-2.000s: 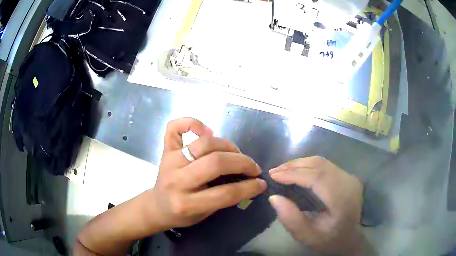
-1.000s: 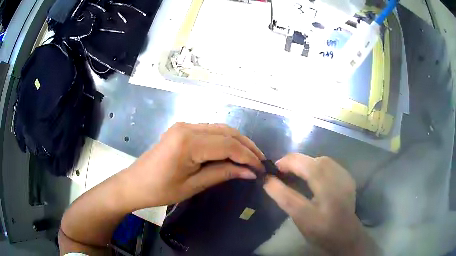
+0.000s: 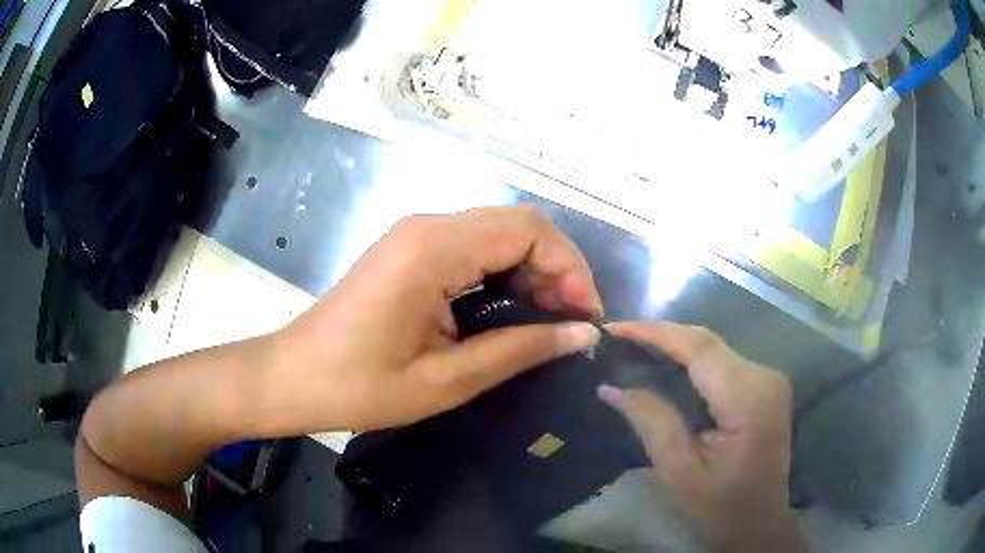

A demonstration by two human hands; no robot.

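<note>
A dark bag panel (image 3: 464,454) with a small yellow label (image 3: 545,445) hangs below my hands at the table's front edge. My left hand (image 3: 432,324) pinches the panel's upper edge between thumb and fingers. A short stretch of zipper teeth (image 3: 497,307) shows inside the curl of its fingers. A tiny pale spot shows at the left thumb tip. My right hand (image 3: 713,421) is at the right of the panel, thumb and index finger apart, with the index fingertip at the pinched edge. Whether its other fingers hold cloth is hard to tell.
Dark panels, one with a yellow label (image 3: 113,162), lie at the left. A white template (image 3: 540,97) with yellow tape edges lies beyond my hands. A white housing (image 3: 848,140) with a blue hose (image 3: 934,65) is at the upper right. The metal table (image 3: 324,205) has small holes.
The view has shifted, so the template and piles sit higher. My left hand has turned and its grip on the edge has changed. My right thumb has moved away from the pinched edge.
</note>
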